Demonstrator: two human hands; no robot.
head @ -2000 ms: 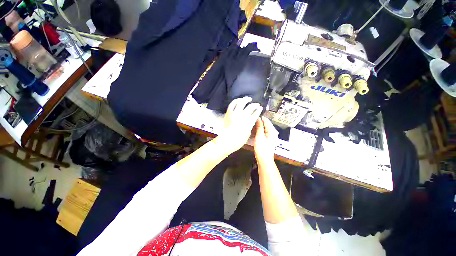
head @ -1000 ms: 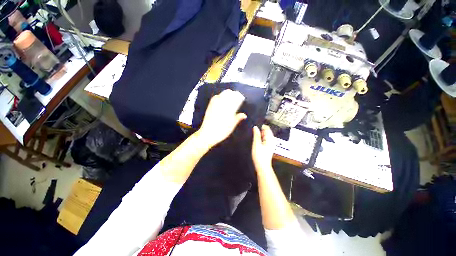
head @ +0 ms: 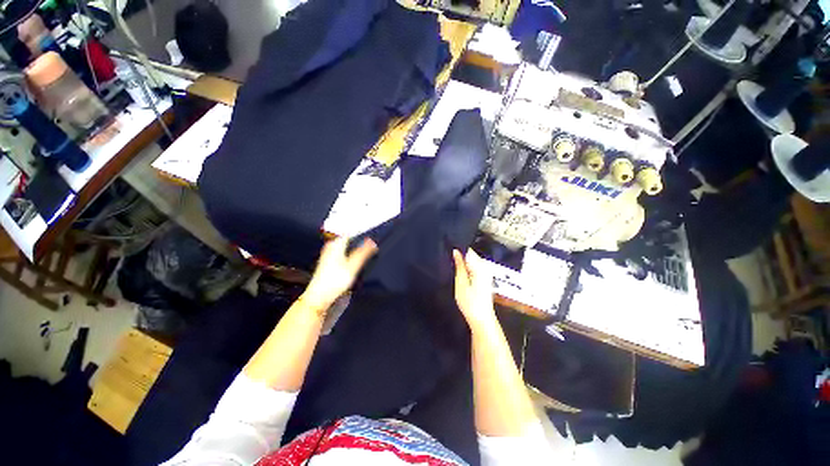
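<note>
A dark navy garment panel [head: 414, 218] runs from the left side of the off-white JUKI overlock machine [head: 582, 155] over the table's front edge and down to my lap. My left hand [head: 339, 271] is at the panel's left edge, thumb and fingers apart; whether it pinches cloth is hard to tell. My right hand [head: 471, 284] is at the panel's right edge, below the presser foot area [head: 510, 218], with the cloth edge at its fingertips. The needle itself cannot be made out.
A large stack of dark panels [head: 318, 127] lies left of the machine over tan cardboard [head: 400, 127]. Dark trimmings lie right of the machine head. Thread cones on white discs [head: 801, 164] stand far right. A side table [head: 109, 164] with blue and peach cones is at left.
My left hand has moved left and down, away from the machine, and its fingers have spread. The panel now stretches in folds down towards my lap. My right hand has shifted slightly down.
</note>
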